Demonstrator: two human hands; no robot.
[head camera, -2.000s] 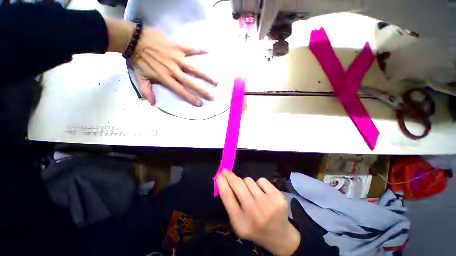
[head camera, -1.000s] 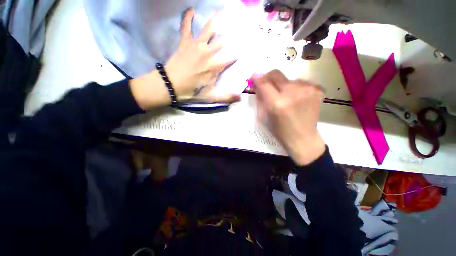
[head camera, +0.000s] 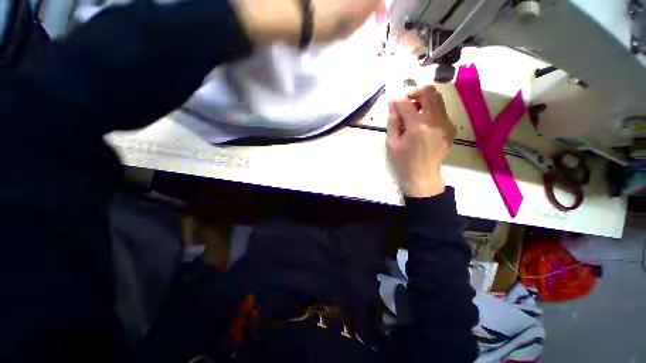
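A light grey garment panel (head camera: 276, 99) with a dark curved edge lies on the white machine table (head camera: 283, 162), left of the presser foot. My left hand (head camera: 333, 20) is at the top edge of the view, blurred and partly cut off, above the panel; a bit of magenta shows by its fingertips, and its grip is unclear. My right hand (head camera: 421, 135) rests on the bed just below the presser foot area (head camera: 423, 60), fingers curled; I cannot tell whether it holds anything. The area by the needle is washed out by light.
Two crossed magenta strips (head camera: 489, 142) lie right of my right hand. Scissors with dark red handles (head camera: 567, 181) lie beside them. The machine head (head camera: 559, 42) is at upper right. A red-orange bag (head camera: 559, 273) and grey-black cloth (head camera: 510, 326) are below the table.
My left hand has moved up and away from the table front. My right hand left the strip's lower end and moved up to the bed. The panel's dark edge now curves towards the needle area.
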